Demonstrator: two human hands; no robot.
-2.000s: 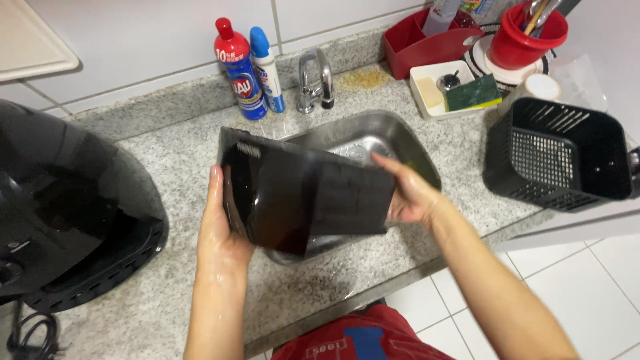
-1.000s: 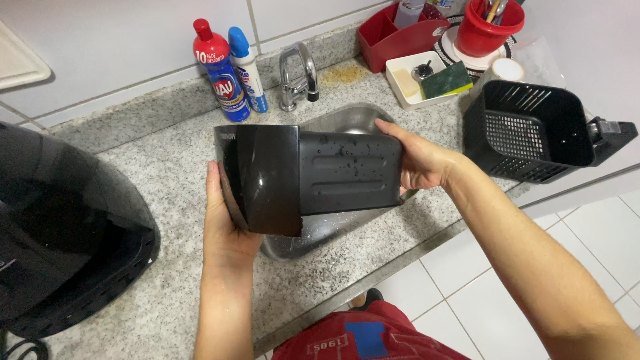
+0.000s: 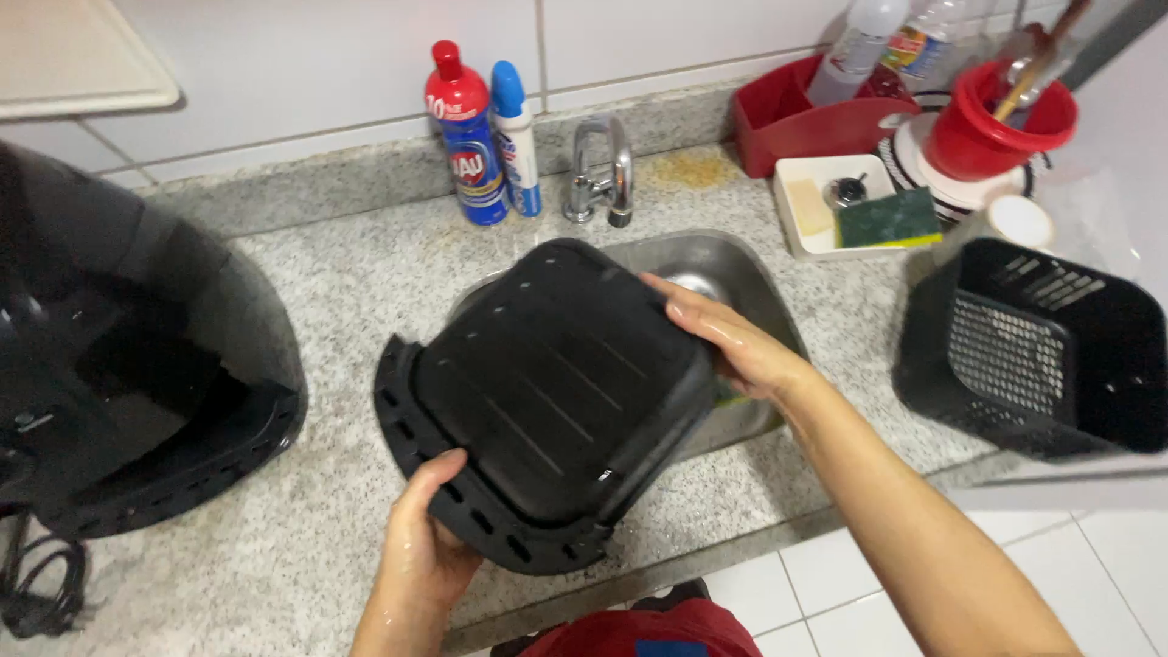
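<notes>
Both my hands hold a black air fryer drawer (image 3: 557, 374) over the steel sink (image 3: 730, 255), its ribbed underside facing me. My left hand (image 3: 429, 529) grips the slotted front rim, thumb on top and fingers beneath. My right hand (image 3: 730, 338) holds the far right side, its fingertips partly hidden. Both hands look wet. Below the drawer, a bit of something yellow-green shows in the sink. The black perforated air fryer basket (image 3: 1013, 365) sits on the counter to the right.
The air fryer body (image 3: 137, 365) stands at left, its cord (image 3: 46, 584) beside it. Behind the sink are a chrome faucet (image 3: 602, 173), a blue bottle with red cap (image 3: 470, 146) and a blue-capped bottle (image 3: 517, 137). A white tray (image 3: 803, 228) holds a green sponge (image 3: 885, 219); a red caddy (image 3: 812, 128) is behind.
The drawer has been turned in my hands: a side wall and the glossy front faced me earlier, and now its underside and slotted rim do.
</notes>
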